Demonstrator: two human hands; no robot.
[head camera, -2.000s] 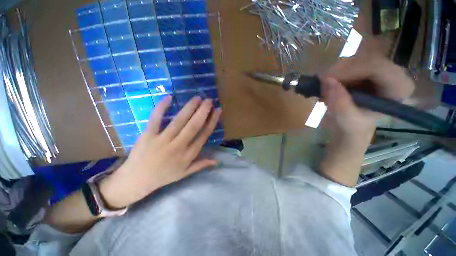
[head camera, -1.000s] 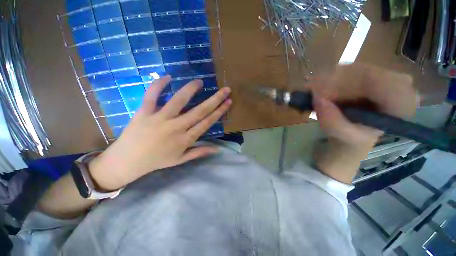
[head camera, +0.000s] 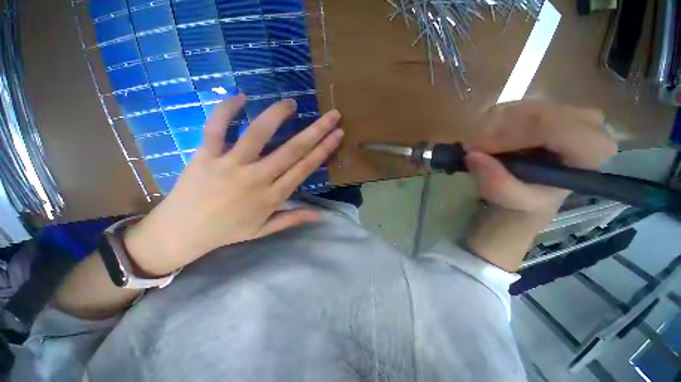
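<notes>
A blue solar cell matrix (head camera: 201, 52) lies on the brown board, crossed by silver ribbons whose ends stick out at both sides. A thin bus ribbon (head camera: 110, 119) runs along its left side, and another thin line runs along its right side. My left hand (head camera: 246, 175) lies flat with fingers spread over the lower part of the cells, its fingertips at the lower right edge. My right hand (head camera: 534, 153) holds a black soldering iron (head camera: 515, 166), its metal tip pointing left, right of the cells and apart from them.
A white strip (head camera: 529, 52) lies above my right hand. A short ribbon pile (head camera: 440, 30) is at the top. A long ribbon bundle (head camera: 26, 142) is at the far left. Dark tools (head camera: 626, 37) lie at upper right. The board's near edge (head camera: 388, 177) is close to my body; metal racks (head camera: 597, 306) stand lower right.
The board and cells have shifted up in view. My left hand's fingers have spread towards the right edge of the cells. The iron's tip has moved slightly down in view.
</notes>
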